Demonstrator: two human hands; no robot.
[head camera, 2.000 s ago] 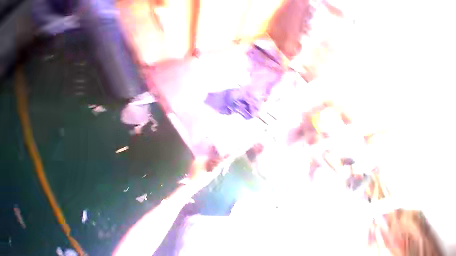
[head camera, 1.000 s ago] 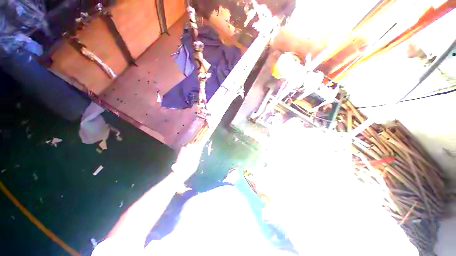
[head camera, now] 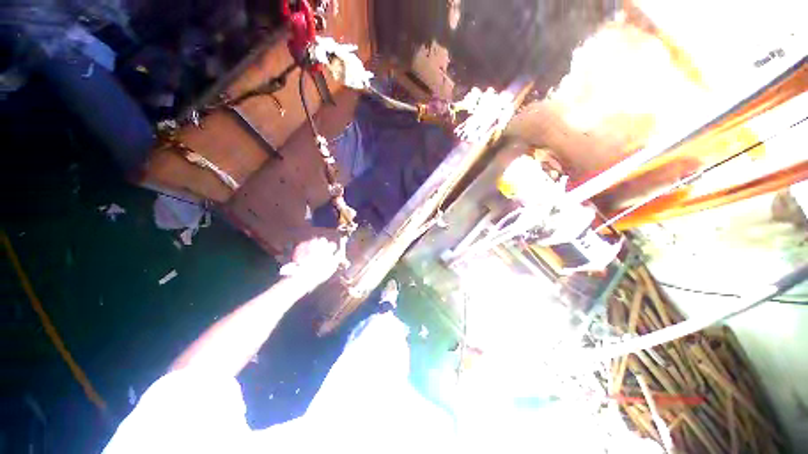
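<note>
The load platform (head camera: 292, 182), a brown tray with raised orange-brown sides, stands at upper left over the green floor. Dark blue cloth (head camera: 390, 168) lies crumpled in it. A knotted sling leg (head camera: 326, 160) runs from the near edge up to the red hook (head camera: 301, 31) at the top. My left hand (head camera: 314, 259), washed out by glare, is at the platform's near corner beside the sling's lower end; whether its fingers are closed on anything cannot be told. My right hand is not visible; glare covers the lower middle and right.
A long wooden rail (head camera: 430, 208) runs along the platform's right side. A heap of thin tubes or sticks (head camera: 709, 390) is at lower right. Orange hoist frame tubes (head camera: 700, 199) cross the upper right. Scraps and a yellow line (head camera: 49, 324) mark the green floor (head camera: 106, 266).
The red hook and more sling legs have come into view at the top. My left hand has shifted slightly left and up, closer against the platform corner. The view has become less overexposed.
</note>
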